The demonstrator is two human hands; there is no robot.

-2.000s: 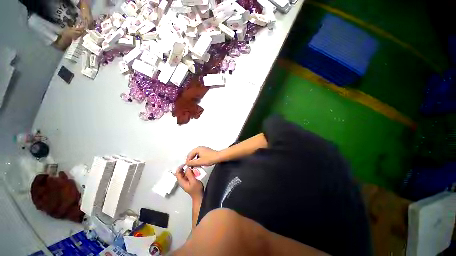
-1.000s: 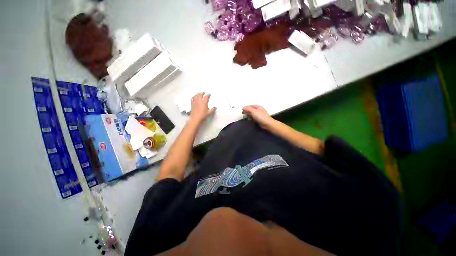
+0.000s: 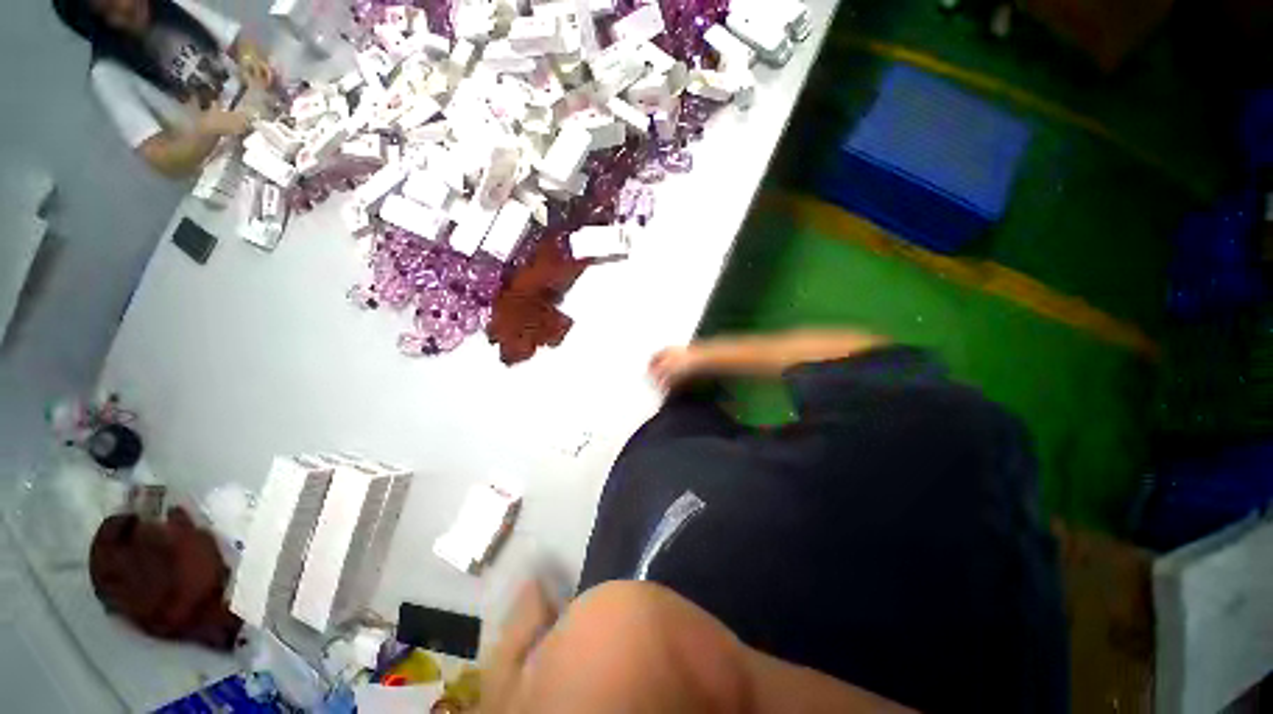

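Note:
Small white cartons point(image 3: 478, 527) lie packed side by side on the white table before me. My left hand point(image 3: 525, 597) is blurred, at the table edge just below them and touching none that I can see. My right hand point(image 3: 670, 368) is blurred at the table's right edge, apart from the cartons. I cannot tell whether either hand holds anything. A tiny pale piece point(image 3: 578, 444) lies between the hands. Many white cartons point(image 3: 517, 98) are heaped at the far side over pink-purple bottles point(image 3: 447, 290), beside a red-brown cloth point(image 3: 531, 314).
Two long white boxes point(image 3: 335, 544) stand at the left, with another brown cloth point(image 3: 161, 575) beyond. A black phone-like rectangle point(image 3: 440, 631) and yellow item point(image 3: 413, 670) lie nearby. Another person point(image 3: 175, 84) is at the far left. Blue crates point(image 3: 935, 147) are on the green floor.
The view swung toward the near side and back. Compared with the oldest frame, my hands have moved apart, the right to the far right edge, the left downward, away from the carton they worked on.

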